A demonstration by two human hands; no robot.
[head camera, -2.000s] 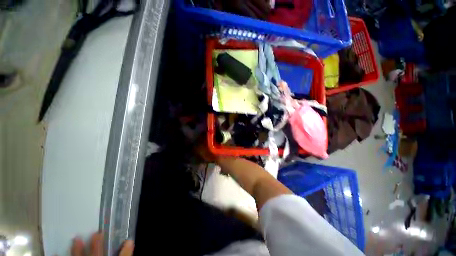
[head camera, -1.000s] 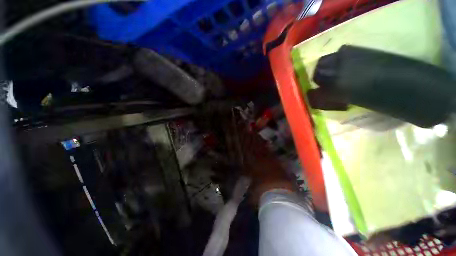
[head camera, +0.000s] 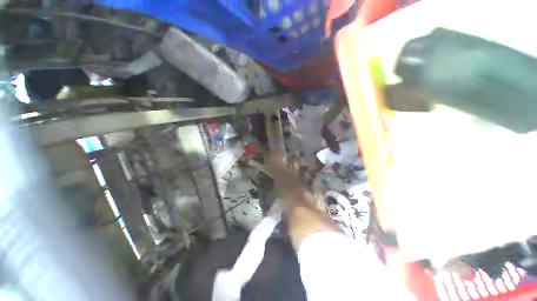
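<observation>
My right arm, in a white sleeve, reaches down among the scraps below the table. My right hand [head camera: 279,173] is blurred and its fingertips cannot be made out, so any hold is unclear. A narrow white strip [head camera: 253,250] hangs beside the forearm; whether it touches the hand is unclear. Paper and cloth scraps [head camera: 335,154] lie on the floor beyond the hand. My left hand is out of the picture.
A red basket [head camera: 371,141] stands close on the right, holding a dark green roll [head camera: 471,76] and a pale sheet. A blue crate [head camera: 235,26] is above. Metal bars [head camera: 141,123] of a frame cross the left side. A blurred pale surface fills the left edge.
The view has dropped from the table and shears to the floor area close beside the red basket. My left fingers have left the picture. The picture has brightened.
</observation>
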